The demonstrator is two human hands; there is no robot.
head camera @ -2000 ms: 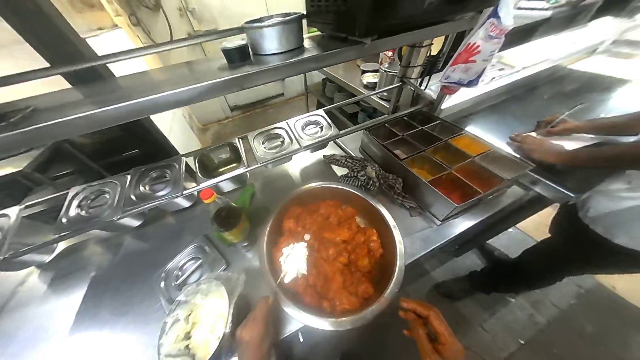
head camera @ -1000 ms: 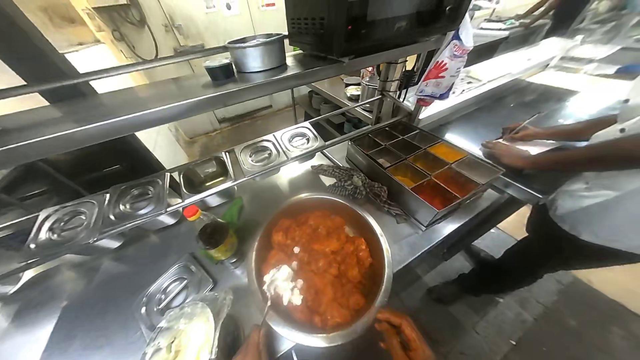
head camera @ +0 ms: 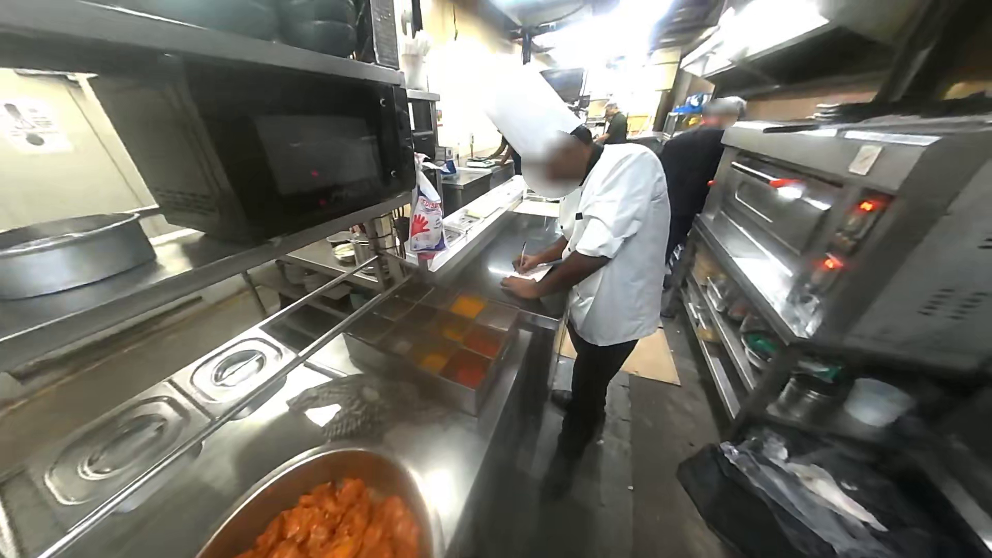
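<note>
Neither of my hands shows in the head view. A round steel bowl (head camera: pixel 430 496) stands at the bottom edge, partly cut off, holding chunks of food in orange-red sauce (head camera: pixel 341 523). Behind it on the steel counter lies a crumpled patterned cloth (head camera: pixel 349 407). A steel spice box (head camera: pixel 457 391) with several compartments of yellow, orange and red powders is farther back, right of the cloth. Lidded steel inset pans (head camera: pixel 236 368) line the counter's left side behind a metal rail.
A black microwave (head camera: pixel 310 155) and a metal pan (head camera: pixel 74 252) rest on the upper shelf. A person in a white jacket (head camera: pixel 620 240) writes at the far counter. A steel oven (head camera: pixel 783 201) and a black plastic bag (head camera: pixel 790 496) are on the right.
The view has swung up and to the right. Both hands, the bottle and the spoonful of white stuff over the bowl have left the picture.
</note>
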